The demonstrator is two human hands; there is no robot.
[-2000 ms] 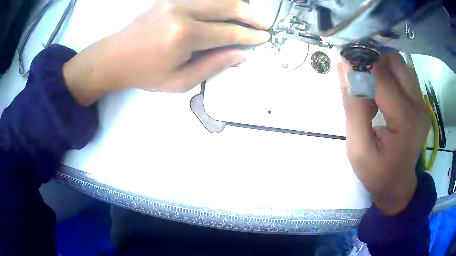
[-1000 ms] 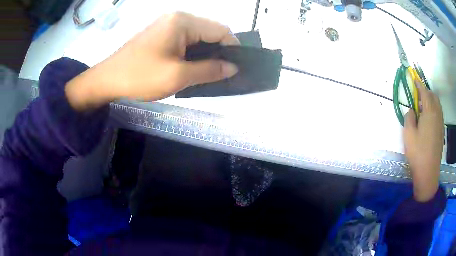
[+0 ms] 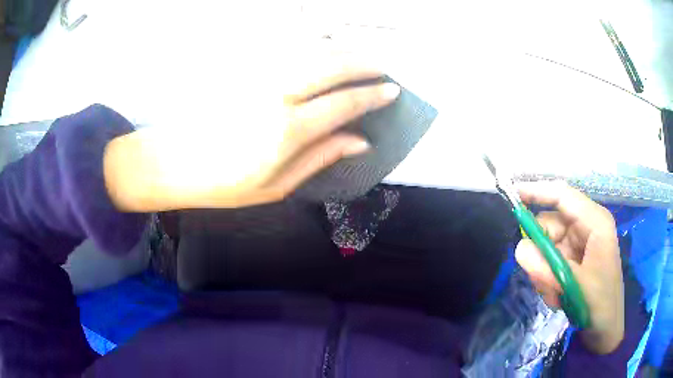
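Note:
My left hand grips a dark grey ribbed fabric piece at the table's front edge; the fingers lie over its left part and hide it. My right hand holds scissors with a green handle and a bit of yellow showing, at the right just in front of the table edge. The silver blades point up and left, toward the fabric but apart from it. Whether the blades are fully closed is hard to tell.
The white table is overexposed. A thin dark pointed tool lies at its far right, a bent metal rod at its far left. Crinkled clear plastic and blue material are at the lower right.
The right hand has picked up the scissors from the table and brought them left and toward the body. The left hand still holds the fabric, now turned at the front edge.

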